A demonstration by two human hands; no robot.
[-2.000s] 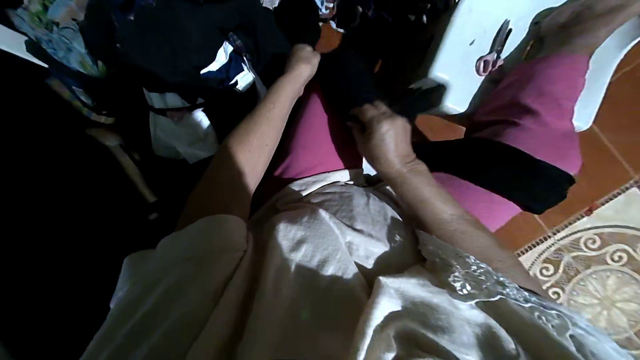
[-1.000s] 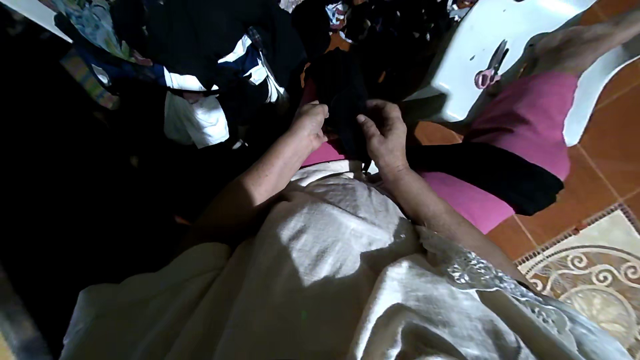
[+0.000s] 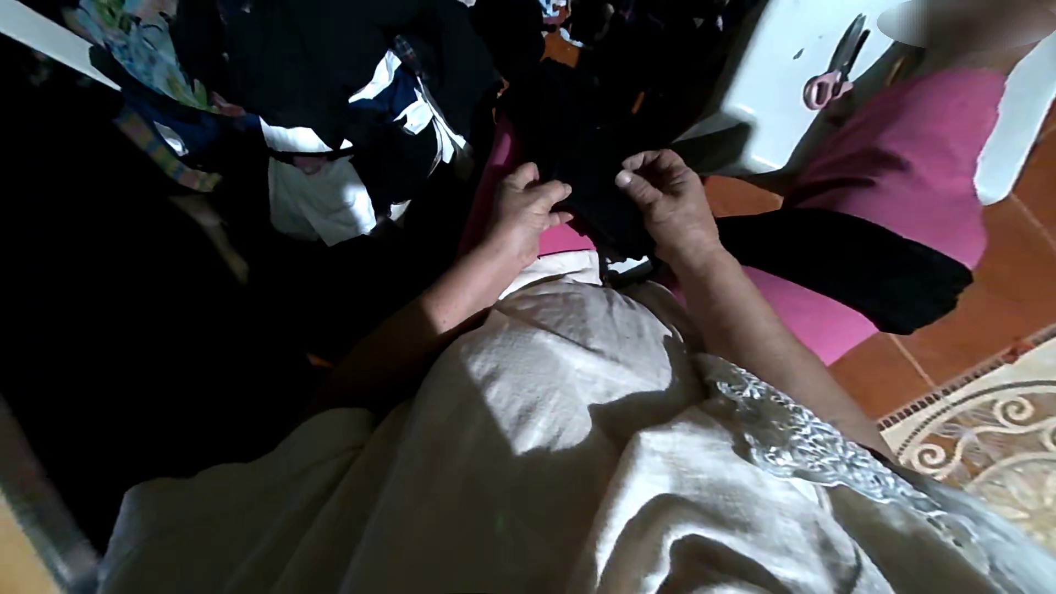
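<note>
A piece of black fabric (image 3: 590, 177) lies over my lap, on the pink trousers. My left hand (image 3: 528, 210) is at the fabric's left edge, fingers bent; the dark cloth hides whether it grips any. At the right edge my right hand (image 3: 672, 202) has its thumb and forefinger close together at the cloth, and a pinch on it cannot be made out. Another black cloth (image 3: 850, 260) is draped across the pink trouser leg (image 3: 899, 165) on the right.
Scissors with pink handles (image 3: 833, 70) lie on a white plastic chair (image 3: 759, 99) at the upper right. A heap of dark, white and patterned clothes (image 3: 330, 74) is at the upper left. Terracotta tiles (image 3: 990, 289) and a patterned floor inlay (image 3: 990, 445) show at the right.
Two seconds ago my left hand was farther forward, a fist at the far part of the black fabric; it has come back nearer to my body. My right hand's fingers have lifted and curled.
</note>
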